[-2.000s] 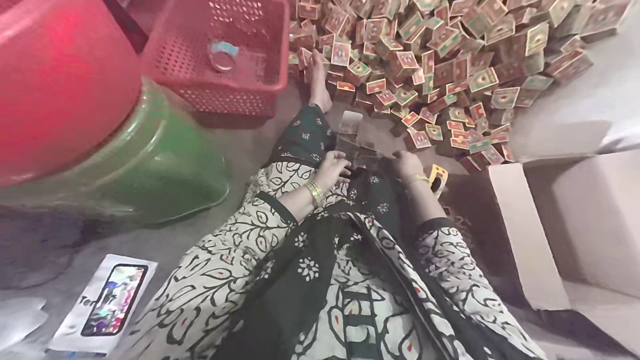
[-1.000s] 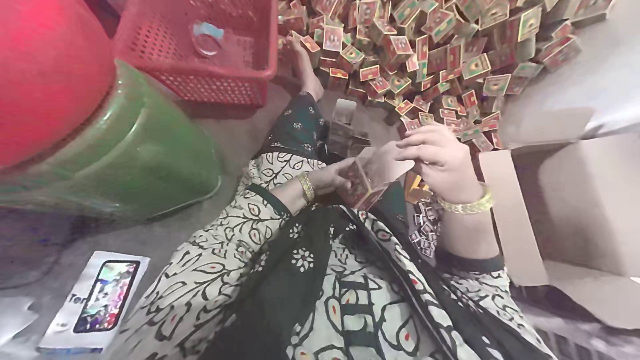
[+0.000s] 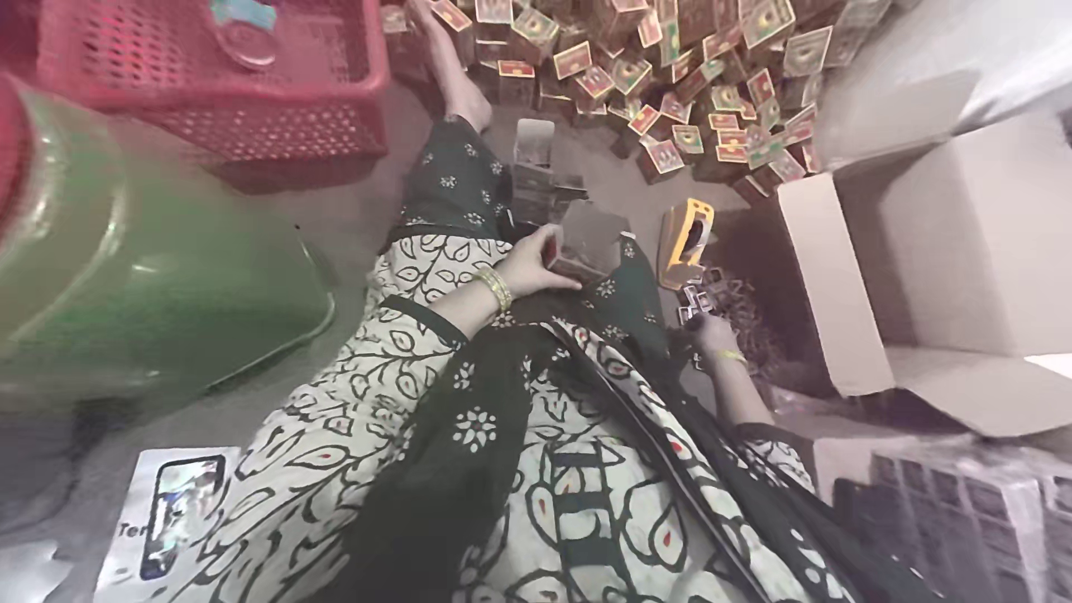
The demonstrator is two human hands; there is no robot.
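Note:
My left hand (image 3: 538, 270) holds a small box (image 3: 589, 239) above my lap, its flap raised and its fingers along the side. To the right, my right hand (image 3: 713, 333) reaches down to a pile of small dark-and-white pieces (image 3: 702, 303) on the floor; its fingertips are blurred, so what they grip is unclear. Just beyond that pile stands a yellow-edged box (image 3: 687, 244). More small boxes, one with a raised pale flap (image 3: 534, 142), rest past my left hand, near my leg.
Many small printed boxes (image 3: 662, 155) are heaped ahead. A red plastic basket (image 3: 368, 92) and a green tub (image 3: 193, 268) stand at left, and a printed box picturing a phone (image 3: 134, 502) lies lower left. An open cardboard carton (image 3: 837, 293) and plastic-wrapped stacked goods (image 3: 988, 519) are at right.
My right hand has left the box's raised flap and moved down right to the pile of small pieces. My left hand still holds the box.

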